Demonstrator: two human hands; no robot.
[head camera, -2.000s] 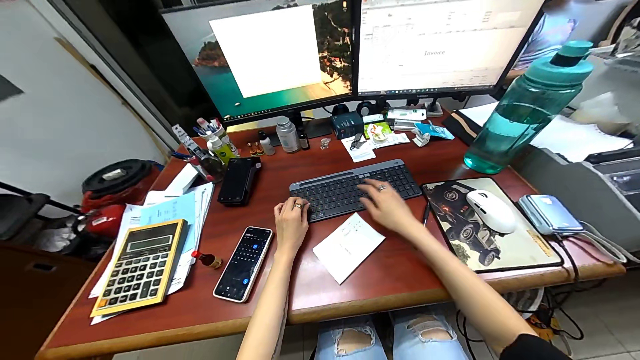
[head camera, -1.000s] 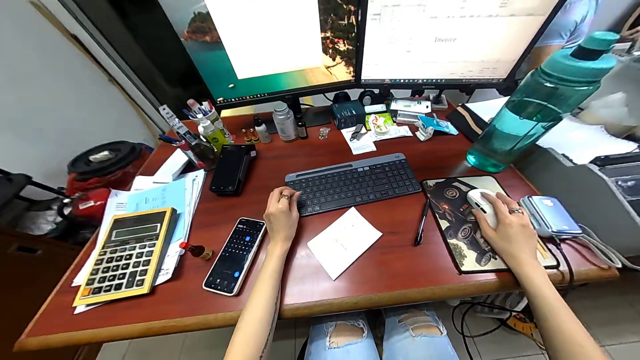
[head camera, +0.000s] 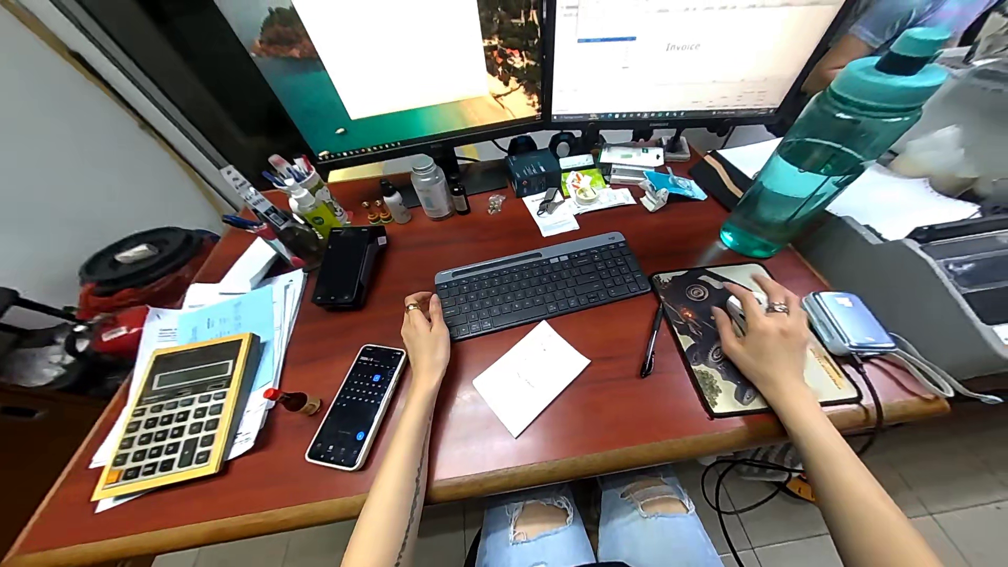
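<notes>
My left hand (head camera: 426, 335) rests on the desk against the left edge of the black keyboard (head camera: 543, 285), its fingers curled; nothing shows in it. At the right, my right hand (head camera: 762, 340) lies over a white computer mouse (head camera: 737, 312) on the patterned mouse pad (head camera: 713, 386). A white paper slip (head camera: 531, 378) lies below the keyboard, and a black pen (head camera: 651, 342) lies along the pad's left edge. Left of my left forearm is a smartphone (head camera: 357, 407) with its screen lit. Two monitors (head camera: 669, 59) stand behind, the right one showing a document.
A yellow-framed calculator (head camera: 179, 417) sits on papers at the left, near a small red-capped bottle (head camera: 293, 401). A card terminal (head camera: 349, 268) lies behind them. A large green water bottle (head camera: 835, 150) stands behind the pad. A person's arm (head camera: 839, 59) shows beyond the right monitor.
My right hand has moved right from the keyboard to the mouse. My left hand stays by the keyboard's left end. A small menu now shows on the right monitor.
</notes>
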